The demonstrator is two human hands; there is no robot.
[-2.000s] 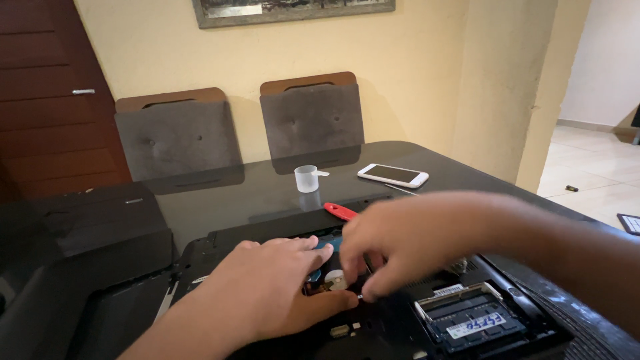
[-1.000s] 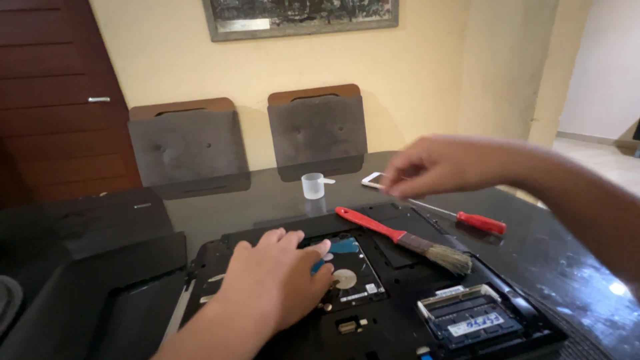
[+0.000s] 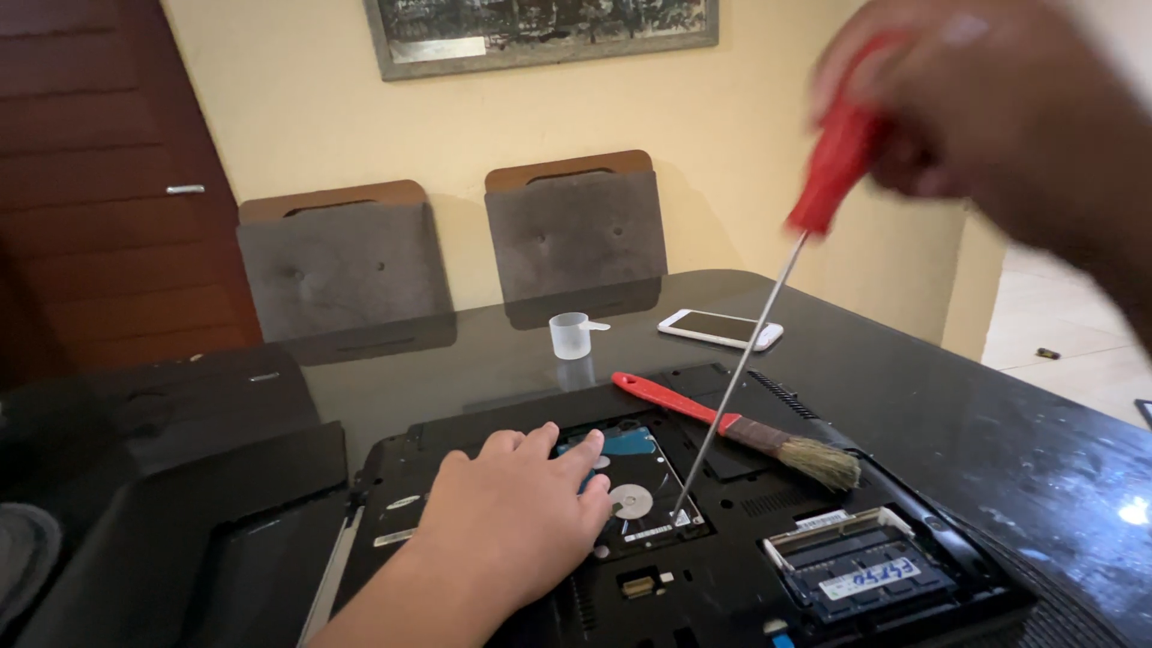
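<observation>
An upside-down black laptop [image 3: 738, 540] lies on the glossy dark table, its underside bays uncovered. My left hand [image 3: 517, 513] rests palm down on it, fingers spread over the left part of a hard drive [image 3: 661, 481]. Raised at the upper right, my right hand [image 3: 936, 99] grips the red handle of a long screwdriver [image 3: 832, 162]. The shaft slants down to the drive's lower right corner; whether the tip touches is unclear. A red-handled paintbrush [image 3: 675, 396] lies across the laptop's back part. A memory module [image 3: 868, 576] sits in the bay at the right.
Behind the laptop stand a translucent measuring scoop [image 3: 570, 337] and a white smartphone [image 3: 711, 329] on the table [image 3: 918, 414]. A black panel [image 3: 243, 540] lies at the left. Two grey chairs [image 3: 576, 234] are against the far side.
My right hand has taken hold of the screwdriver, which lay on the table at the right a second ago, and holds it over the hard drive. My left hand has stayed on the laptop.
</observation>
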